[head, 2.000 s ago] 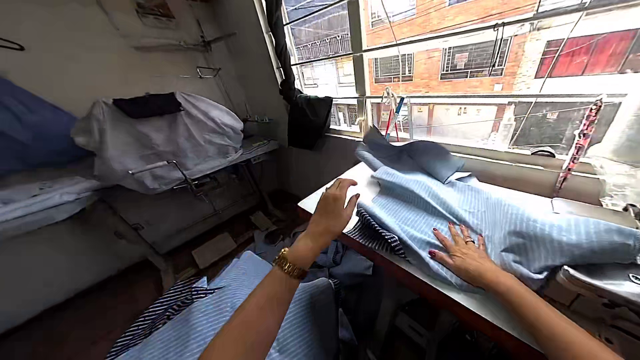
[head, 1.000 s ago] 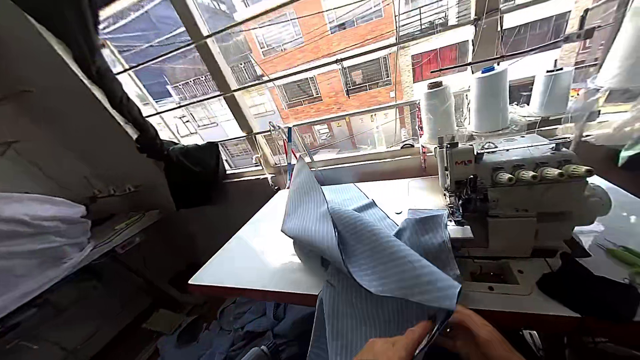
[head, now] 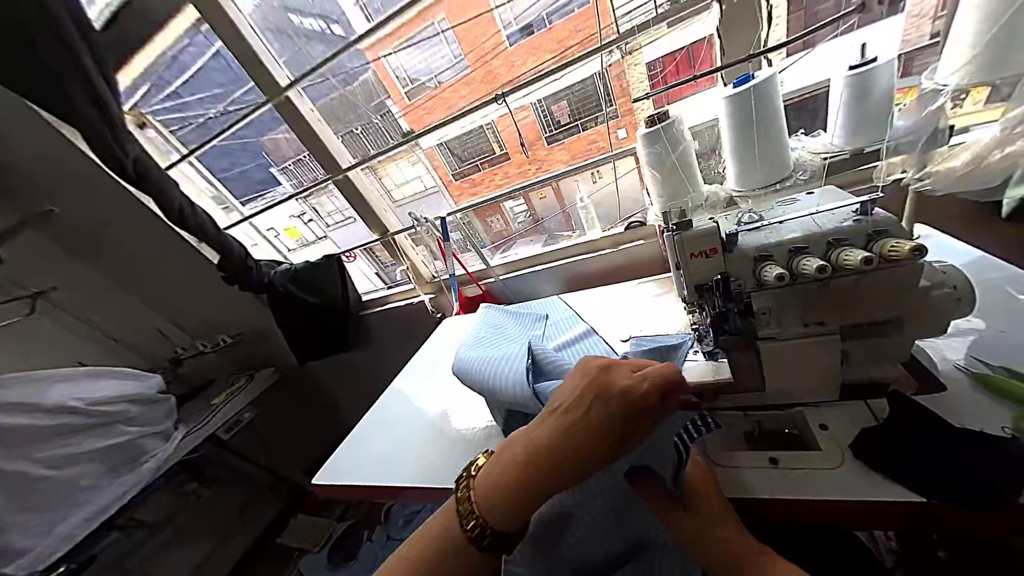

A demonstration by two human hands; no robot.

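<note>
Light blue striped fabric (head: 512,344) lies bunched on the white sewing table and hangs over its front edge. My left hand (head: 612,408), with a gold-coloured watch at the wrist, pinches the fabric's edge just left of the overlock sewing machine (head: 800,296). Below it, my right hand (head: 696,504) holds the same fabric, near a dark striped strip (head: 694,432). A flap of the fabric reaches the machine's presser foot area. The fingertips of both hands are partly hidden by fabric and shadow.
White thread cones (head: 756,132) stand behind the machine by the barred window. A black cloth (head: 940,452) lies at the table's right front. Green-handled snips or a similar tool (head: 996,384) rests at the far right. White cloth (head: 80,464) hangs at left.
The view has swung right to the machine. My hands, spread apart two seconds ago with one on the fabric, are now close together gripping its edge beside the machine, higher than one second ago.
</note>
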